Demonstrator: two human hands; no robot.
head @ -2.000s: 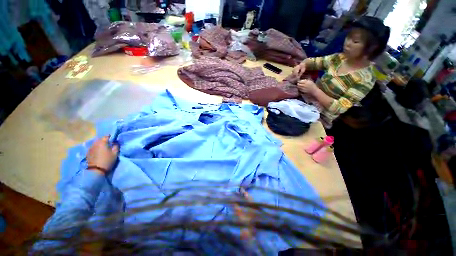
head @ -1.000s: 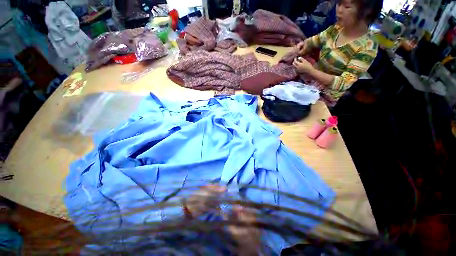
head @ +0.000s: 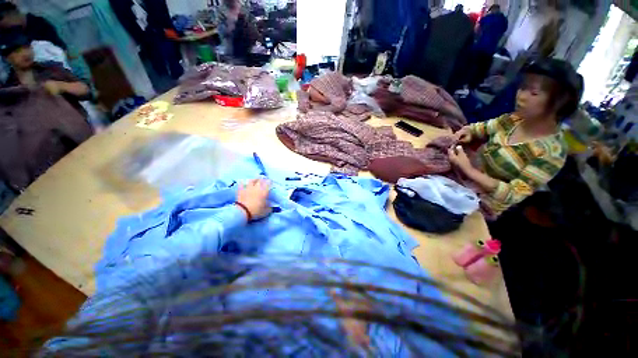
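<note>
A light blue shirt point(head: 318, 224) lies spread and rumpled on the table in front of me, its far edge near the tweed cloth. My left hand point(head: 254, 198), with a dark reddish band at the wrist, is on the upper middle of the shirt, fingers bent on a fold of the cloth. My right hand point(head: 355, 323) shows only as a blurred skin-toned patch low in the picture, over the shirt and behind dark hair-like strands. Its fingers and anything in them cannot be made out.
Clear plastic bags point(head: 185, 159) lie left of the shirt. Tweed jackets point(head: 329, 140), a phone point(head: 408, 128) and bagged garments point(head: 227, 84) lie beyond. A white plastic bag point(head: 437, 192) on a black item and pink cones point(head: 479, 262) are right. A person point(head: 521, 143) handles tweed; another person point(head: 42, 98) stands far left.
My left hand, on the shirt's left edge two seconds ago and low in the middle one second ago, is now on its upper middle. The view has shifted, showing another person at left.
</note>
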